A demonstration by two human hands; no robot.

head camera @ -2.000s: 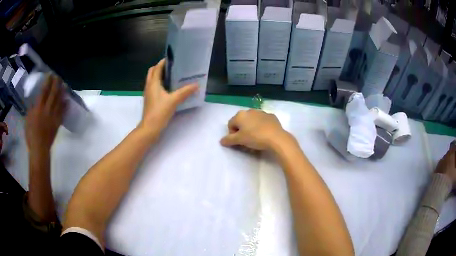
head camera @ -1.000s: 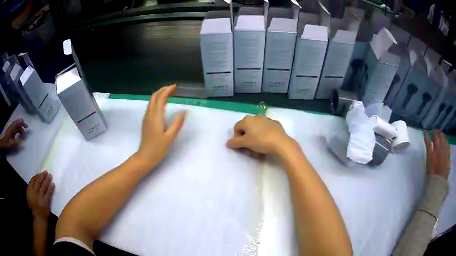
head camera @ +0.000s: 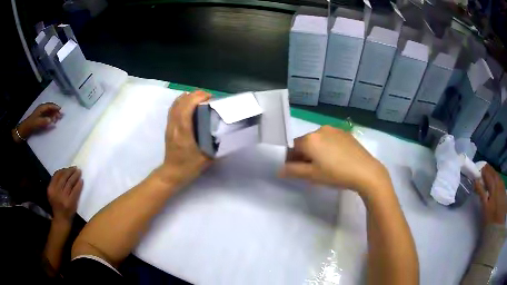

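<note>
My left hand [head camera: 186, 133] holds a retail box [head camera: 238, 125] by its side above the white sheet, with the open end turned toward me. A white flap and a long grey-white lid flap stand out from its mouth. Something pale shows inside, too blurred to name. My right hand [head camera: 328, 158] is at the outer end of the long flap, fingers curled and blurred. I cannot tell whether it grips the flap.
Upright open boxes [head camera: 307, 61] stand in a row on the dark belt [head camera: 222, 50]. White-wrapped items [head camera: 446, 172] lie at right by another person's hand [head camera: 492, 192]. Other people's hands [head camera: 65, 192] rest at left, near several boxes [head camera: 80, 75].
My left hand, empty a second ago, now holds a box. My right hand has lifted to its flap. The view has shifted left, and the box on the left sheet is gone from its spot.
</note>
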